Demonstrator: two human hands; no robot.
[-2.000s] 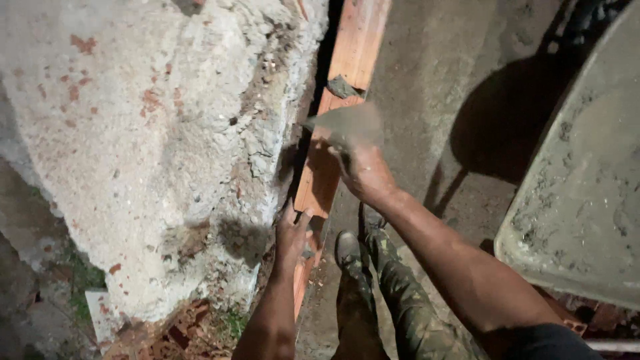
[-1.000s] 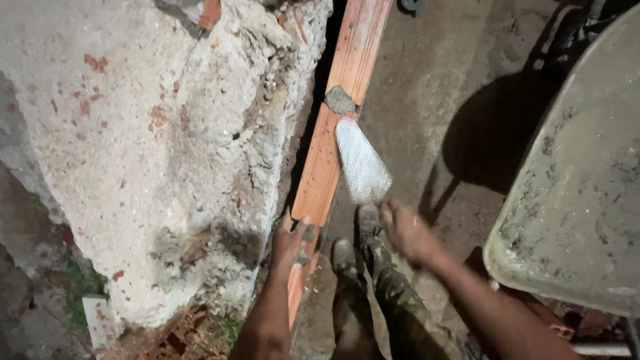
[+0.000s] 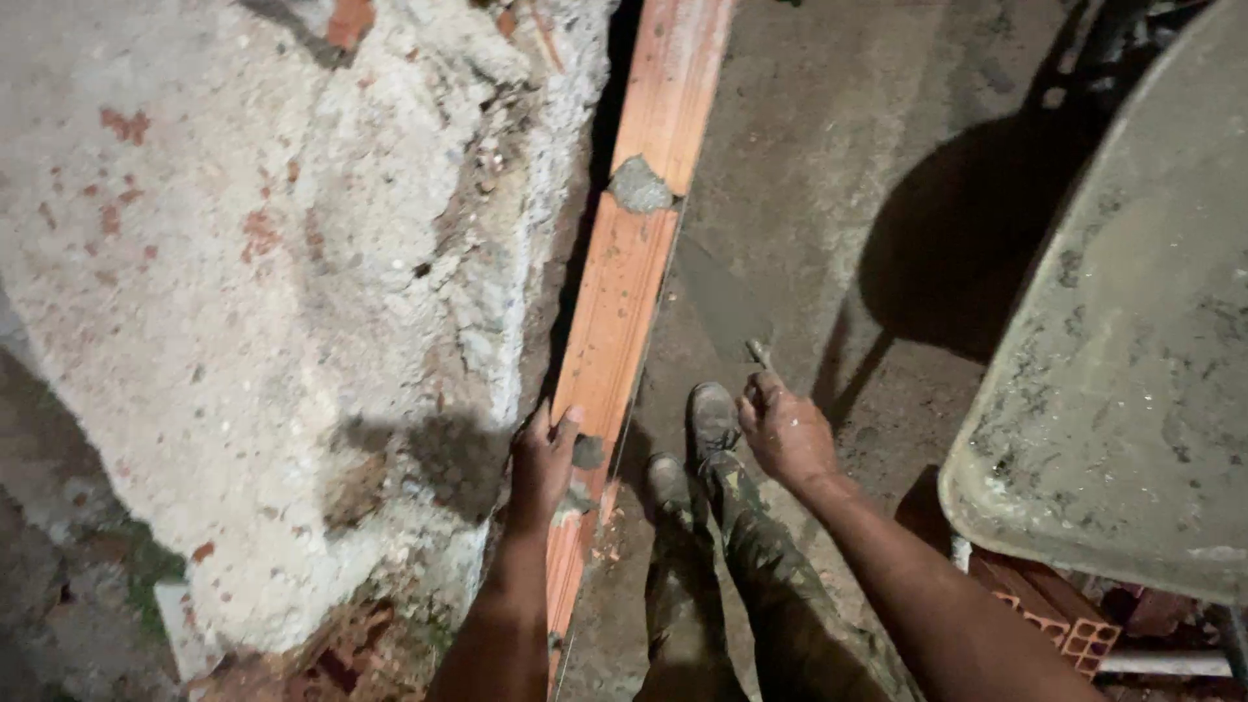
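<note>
My right hand (image 3: 788, 429) grips the handle of a mason's trowel (image 3: 723, 297), whose blade points up and left, beside the brick course. My left hand (image 3: 546, 458) rests on the near end of a clay brick (image 3: 614, 302) in that course, thumb on its top and the other fingers hidden at its left side. A lump of mortar (image 3: 641, 185) lies over the joint at the brick's far end, against the following brick (image 3: 673, 88). More mortar (image 3: 575, 502) shows just below my left hand. A thin string line runs along the right edge of the course.
A rough broken masonry face (image 3: 292, 292) fills the left, with a dark narrow gap between it and the bricks. At the right stands a wheelbarrow tray (image 3: 1121, 390) with wet mortar in it. Hollow bricks (image 3: 1058, 609) lie under its near edge. My boots (image 3: 712, 419) are on the floor between.
The trowel has swung from over the brick to its right side, with my right hand moving right and down. My left hand stays at the brick's near end.
</note>
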